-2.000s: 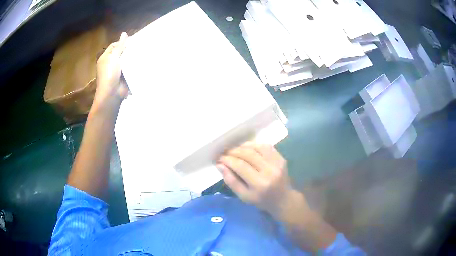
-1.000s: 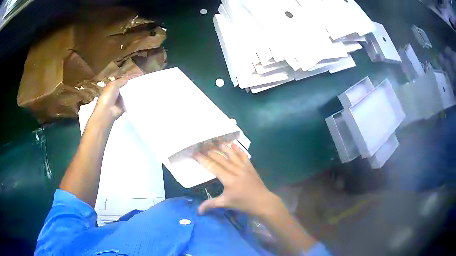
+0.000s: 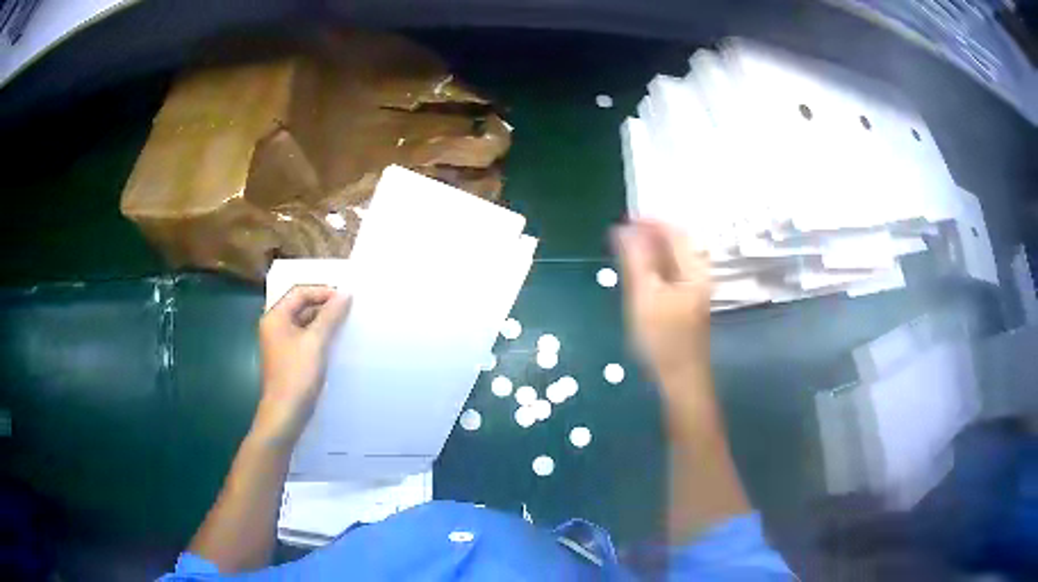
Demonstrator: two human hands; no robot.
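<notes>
A white box blank (image 3: 410, 330) lies tilted over a squared stack of blanks (image 3: 353, 502) in front of me. My left hand (image 3: 299, 341) pinches its left edge between thumb and fingers. My right hand (image 3: 672, 290) is blurred and raised at the lower left of the pile of folded inserts with holes (image 3: 785, 159). Its fingers look apart and I see nothing in it; whether it touches the pile is unclear. Several white punched-out discs (image 3: 549, 343) lie scattered on the dark green tabletop (image 3: 569, 500) between my hands.
A torn brown kraft-wrapped bundle (image 3: 216, 136) sits at the back left, just behind the blank. Pale box trays (image 3: 911, 398) stand blurred at the right, with a dark blue shape (image 3: 996, 489) beside them. A shelf edge curves across the top.
The folded piece both hands held is no longer in them. My left hand has moved to a flat blank. My right hand has moved right and away to the pile. Many discs now show on the table.
</notes>
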